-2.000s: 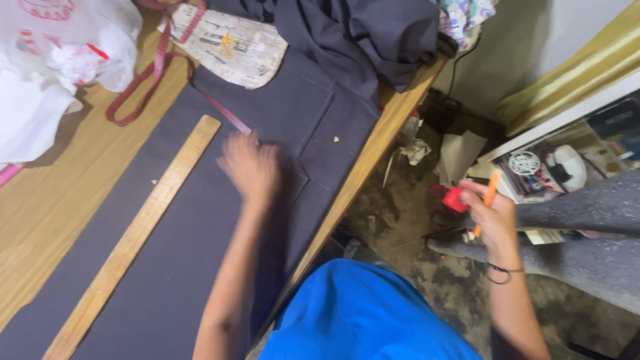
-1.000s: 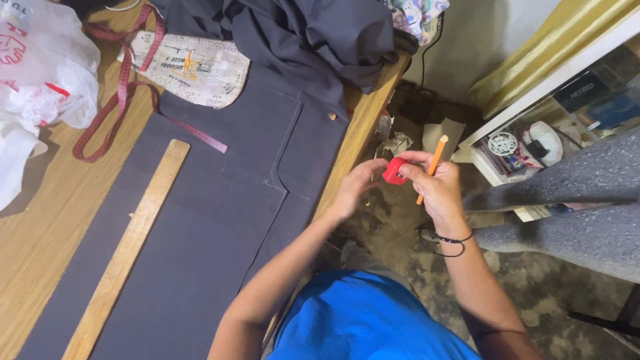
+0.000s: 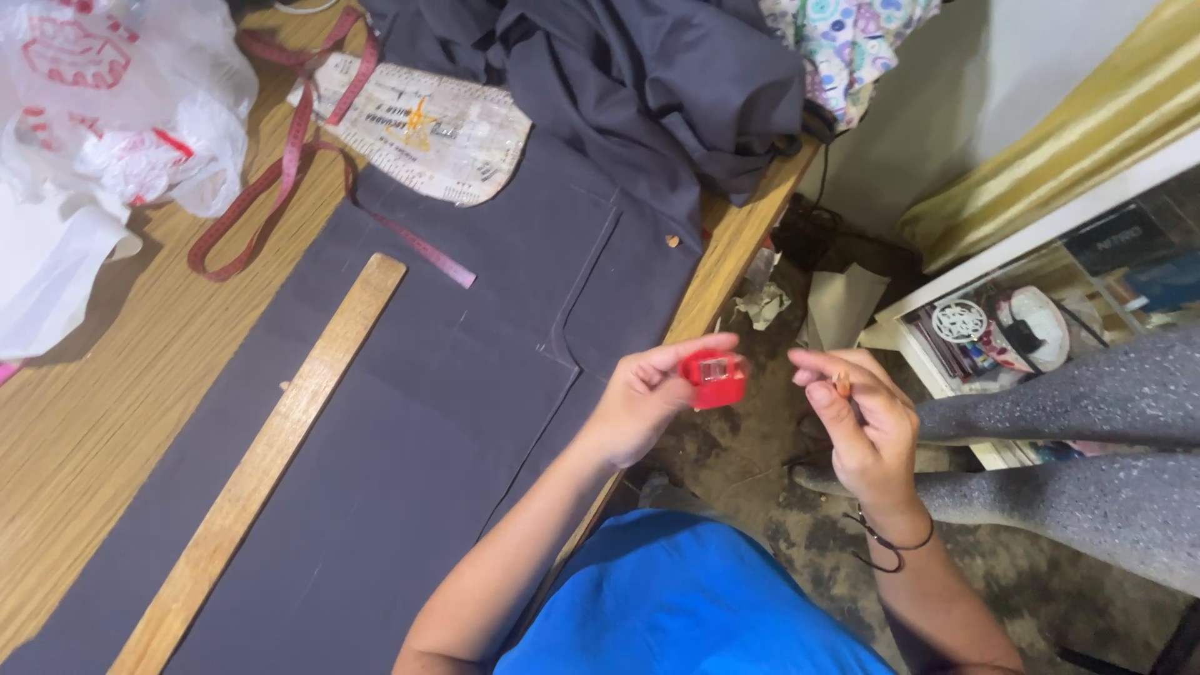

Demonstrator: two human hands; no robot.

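Note:
Between the thumb and fingers of my left hand [image 3: 647, 398] is a red pencil sharpener [image 3: 717, 378], beyond the table's edge. My right hand [image 3: 867, 412], a dark cord at its wrist, pinches an orange pencil [image 3: 842, 382], of which only a short end shows; the rest is hidden. The two hands are apart. Dark grey fabric [image 3: 403, 450] with chalk lines lies flat on the table. Across it lies a wooden ruler [image 3: 262, 459]. A red and pink tape measure [image 3: 291, 178] loops over a paper-covered curved template [image 3: 422, 131], its pink end on the fabric.
Plastic bags [image 3: 122, 94] stand at the left of the wooden table [image 3: 216, 328]. Bunched dark fabric [image 3: 647, 84] and a patterned cloth [image 3: 848, 47] lie at the far end. At the right are a glass-fronted cabinet [image 3: 1031, 244] and a person's legs in grey speckled leggings [image 3: 1059, 394].
My left hand has moved from the fabric to beyond the table's edge. The red sharpener, in my right hand in the earlier frames, is now in my left.

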